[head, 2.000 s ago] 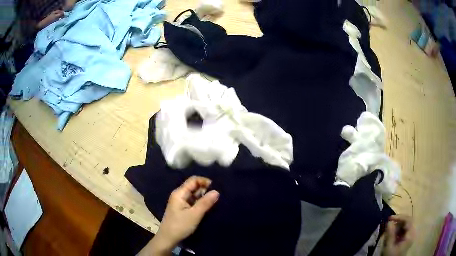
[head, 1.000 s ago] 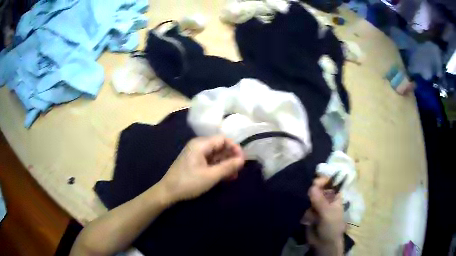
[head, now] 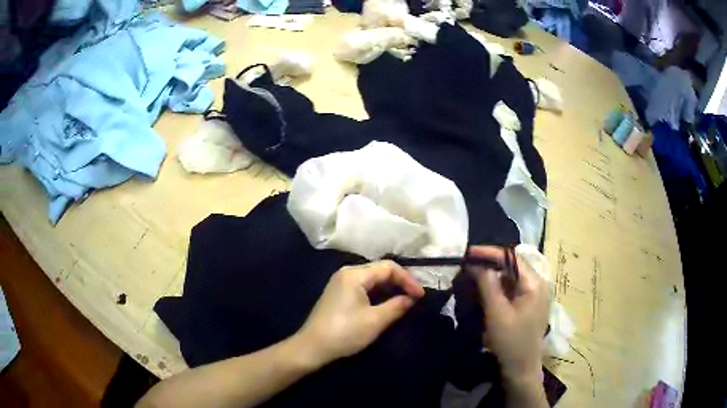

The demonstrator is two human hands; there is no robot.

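Note:
A black garment (head: 247, 295) lies spread in front of me, with a puffy white ruffle (head: 383, 191) gathered on it. A thin black strap (head: 426, 260) runs straight across the ruffle's lower edge, between my hands. My left hand (head: 371, 307) is at the strap's left end, thumb and forefinger nearly together; anything fine between them is too small to tell. My right hand (head: 510, 311) is at the strap's right end, its fingers closed around dark-handled snips (head: 511, 267). The snips' blades are hard to make out.
A light blue garment pile (head: 96, 111) lies at the left. A black cup-shaped piece (head: 259, 119) is at upper left. More white ruffle (head: 371, 45) lies at the back. Small thread spools (head: 622, 131) stand at the right. A pink packet (head: 662, 396) is at lower right, near the curved table edge.
Both hands have moved closer together over the black cloth since a second ago. The strap, curved before, is now straight. The white ruffle, crumpled earlier, is now rounded.

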